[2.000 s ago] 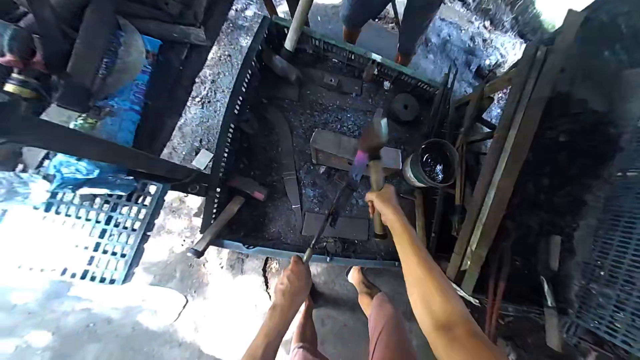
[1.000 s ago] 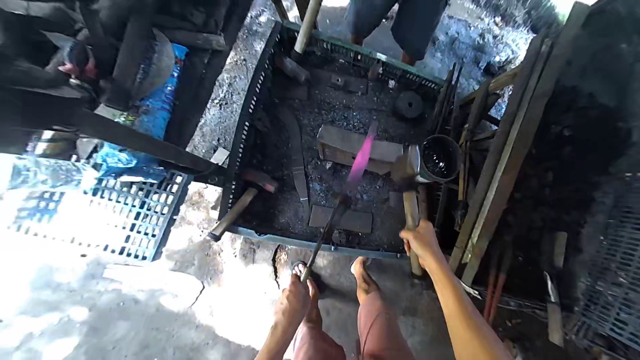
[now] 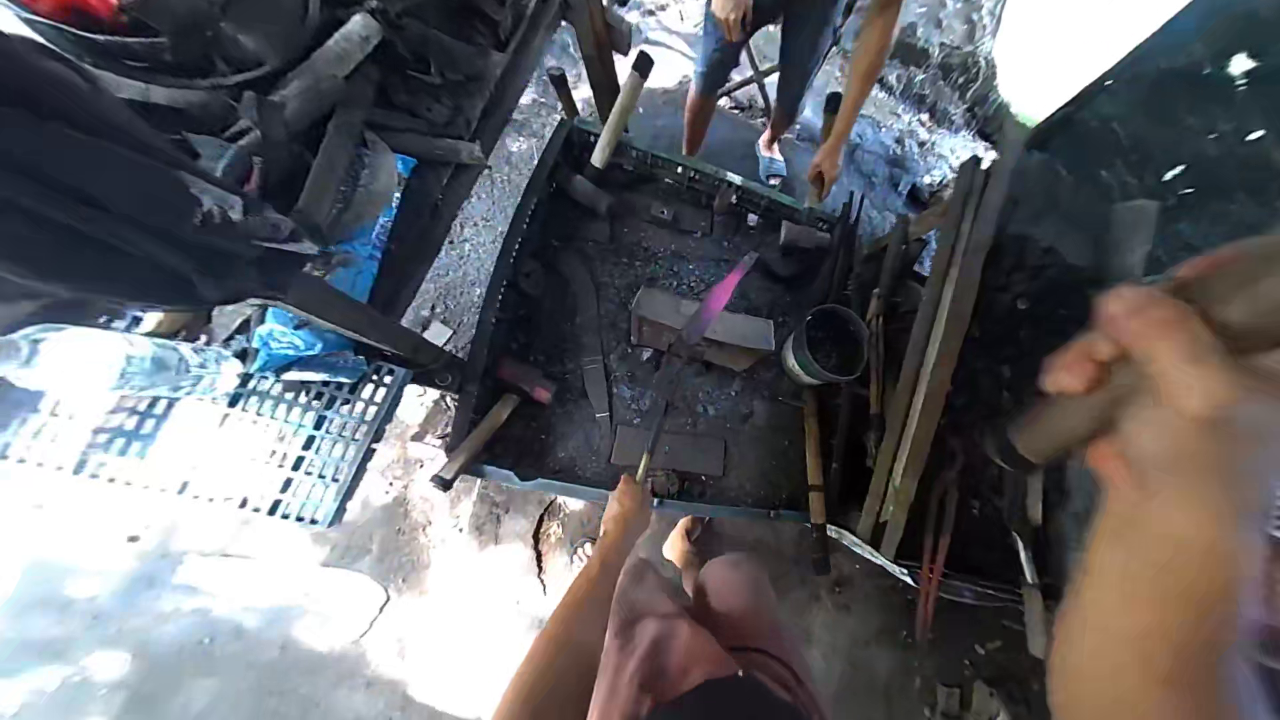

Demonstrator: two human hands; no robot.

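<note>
My left hand (image 3: 626, 508) grips the rear end of a long metal workpiece (image 3: 718, 296), whose glowing pink blade end lies over a metal anvil block (image 3: 744, 333) in the dark tray (image 3: 660, 210). Raised at the right edge, my right hand (image 3: 1160, 380) is closed round a thick wooden hammer handle (image 3: 1075, 415); the hand is blurred and the hammer's head is out of view. Beyond the tray, a co-worker's hand (image 3: 825, 172) holds a hammer (image 3: 805, 236) whose head is over the far right of the tray.
A bucket (image 3: 826, 345) stands right of the block. One hammer (image 3: 480, 440) leans over the tray's near left edge, another (image 3: 620, 112) at the far left. Wooden planks (image 3: 935, 350) line the right side. A plastic crate (image 3: 320, 445) and a bottle (image 3: 120, 362) lie at left.
My right hand has risen from beside the bucket to the right edge with its hammer. The co-worker's arms have come into view with a hammer. My left hand keeps its hold on the glowing workpiece.
</note>
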